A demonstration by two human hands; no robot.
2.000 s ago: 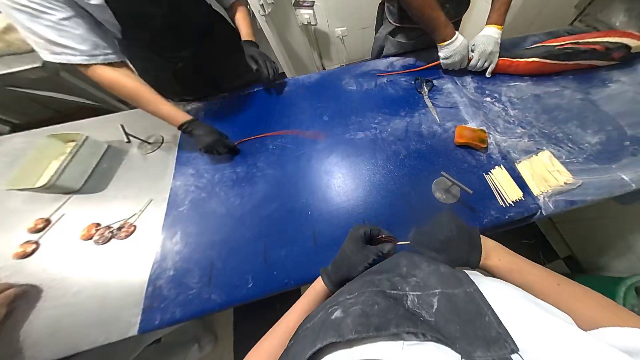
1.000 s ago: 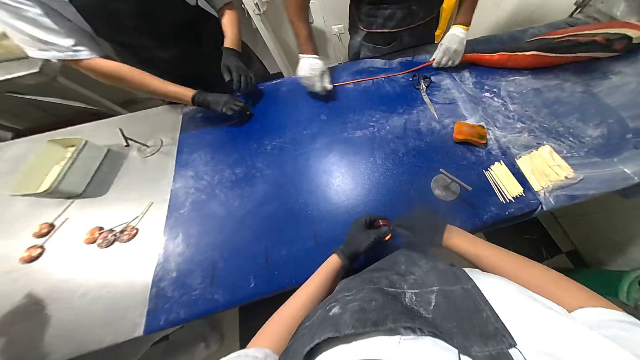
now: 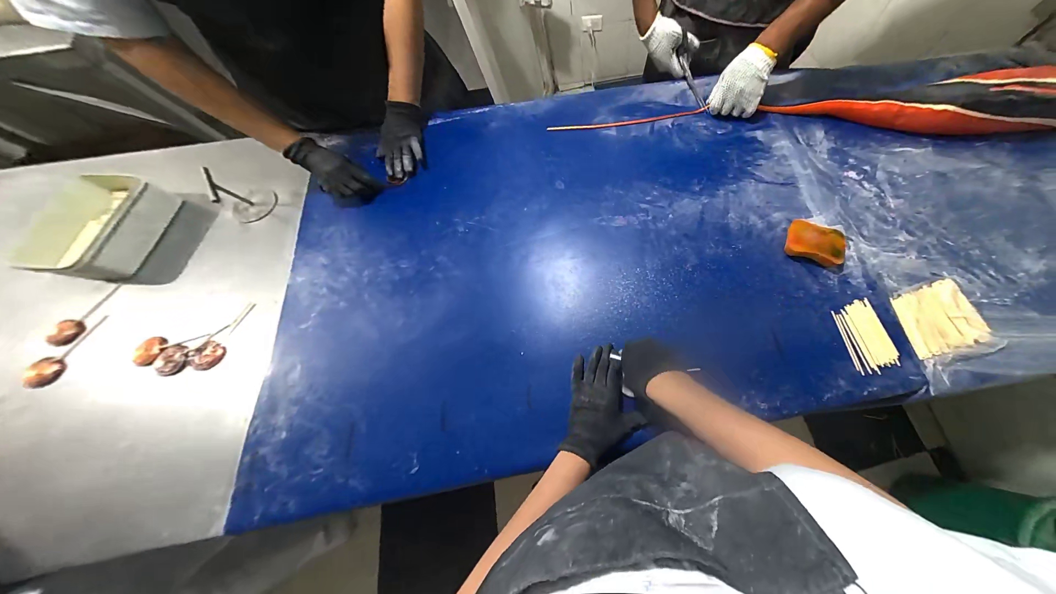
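My left hand [image 3: 598,404], in a black glove, lies on the blue table at its near edge with its fingers spread. Touching its fingertips, my right hand [image 3: 652,371], also black-gloved and blurred, is closed over a small disc press [image 3: 629,391]; only bits of its pale rim and handle show. A thin white stick [image 3: 693,370] pokes out to the right of it. Whatever lies beneath the disc is hidden. Wooden sticks [image 3: 866,337] lie in a loose row to the right, beside a bagged pile of sticks [image 3: 940,320].
Across the table, a co-worker's white-gloved hands hold scissors [image 3: 691,82] at a thin red candy rope [image 3: 627,124]. Another co-worker's black-gloved hands [image 3: 338,172] are at the far left. An orange sponge [image 3: 815,242], lollipops [image 3: 172,360], another disc press [image 3: 256,206] and a bin [image 3: 124,231] also stand about.
The disc press that lay left of the stick row is gone from there and is now under my right hand. My left hand has flattened out. The co-worker opposite has taken up the scissors.
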